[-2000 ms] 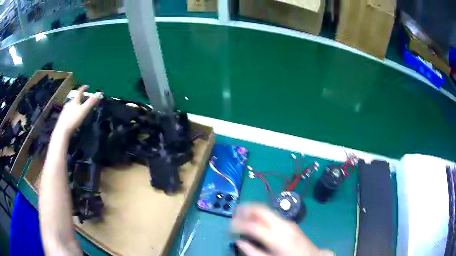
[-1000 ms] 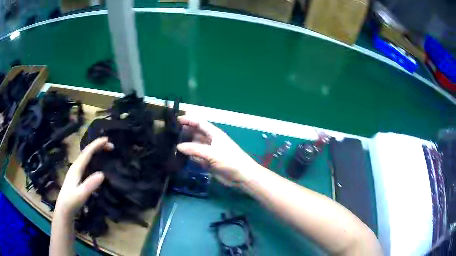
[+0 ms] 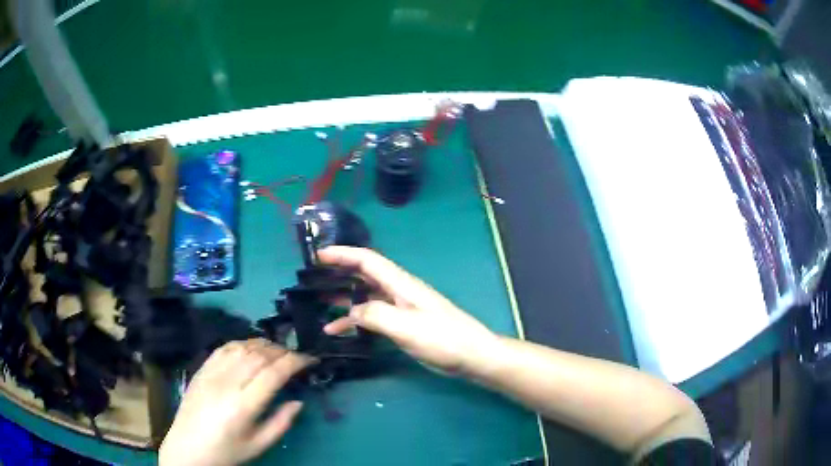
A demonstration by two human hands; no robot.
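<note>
Several black plastic brackets (image 3: 314, 314) are bunched on the green bench at centre. My right hand (image 3: 383, 305) has its thumb and fingers around their right side. My left hand (image 3: 239, 396) lies at their lower left, fingers bent; whether it grips one is blurred. The bracket carton (image 3: 162, 196) at left is heaped with black brackets. A round speaker stack (image 3: 333, 227) stands behind the brackets, partly hidden. A second speaker stack (image 3: 399, 168) stands further back with red leads.
A blue patterned phone (image 3: 206, 218) lies beside the carton. A long dark foam sheet (image 3: 547, 232) lies right of centre, partly under my right forearm. Beyond it are a white foam tray (image 3: 647, 218) and clear plastic bag (image 3: 793, 173). A grey post (image 3: 62, 73) rises at upper left.
The view has shifted right. My hands have moved from the carton to the bench, and a bunch of brackets now sits there between them. The phone is uncovered again.
</note>
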